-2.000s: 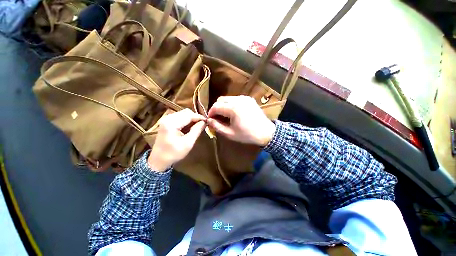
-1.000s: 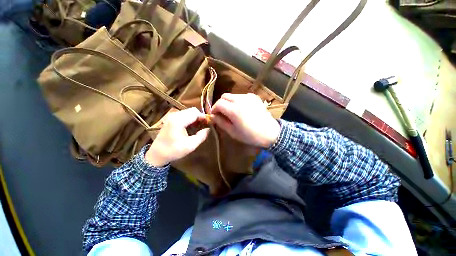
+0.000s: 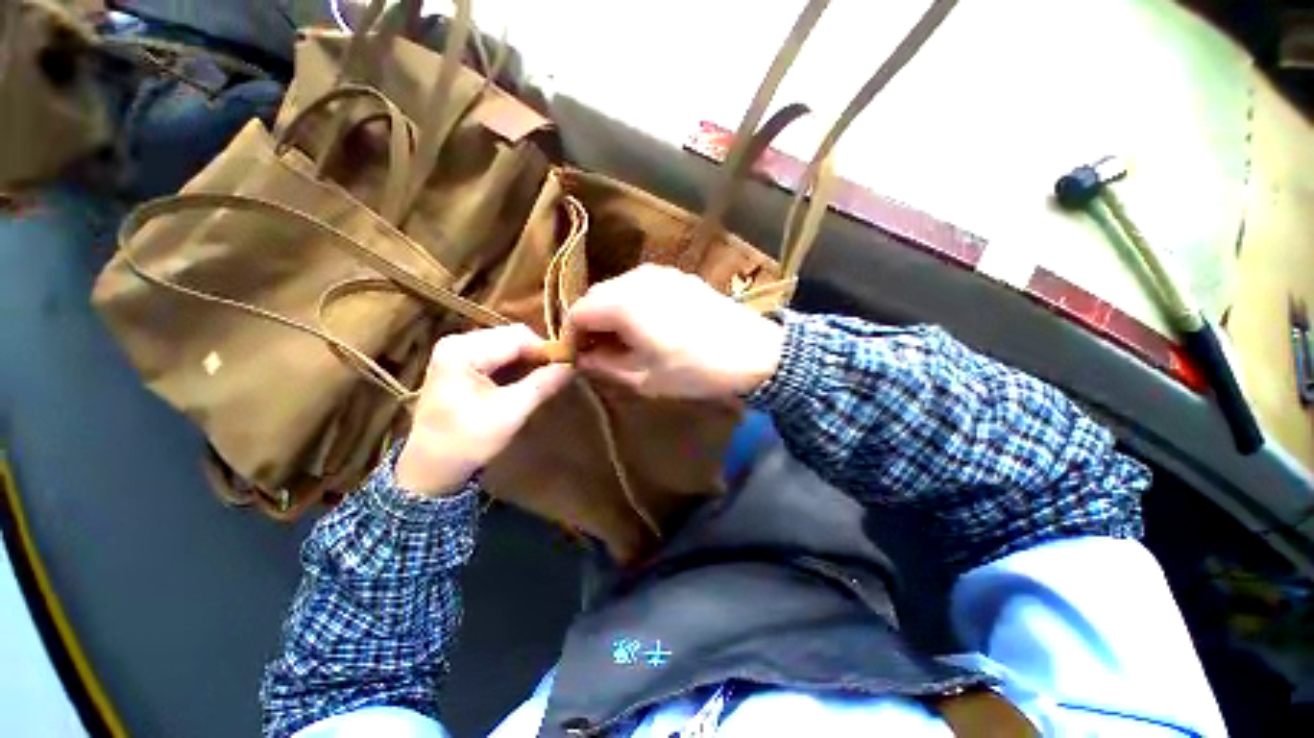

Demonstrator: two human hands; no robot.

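Observation:
A tan-brown tote bag [image 3: 634,454] lies open on my lap, its mouth facing away from me. My left hand [image 3: 476,397] and my right hand [image 3: 663,335] meet at its near rim. Their fingertips pinch a tiny tan zipper end [image 3: 552,350] between them. The zipper strip [image 3: 565,260] loops up from the fingers into the mouth, and a thin strip hangs down over the bag front. The bag's handles [image 3: 814,130] stand up at the right. The fingers hide most of the zipper end.
Other tan bags [image 3: 238,325] are heaped at the left, one with a small gold plate. A hammer [image 3: 1153,281] lies on the pale worktable [image 3: 994,130], near a red strip [image 3: 865,202] along its edge. A thin dark tool [image 3: 1301,346] lies further right. A dark surface [image 3: 87,476] is at the left.
The view has shifted slightly. Both hands stay together at the zipper end, which shows more between the fingertips. A brown shape has appeared at the upper left edge.

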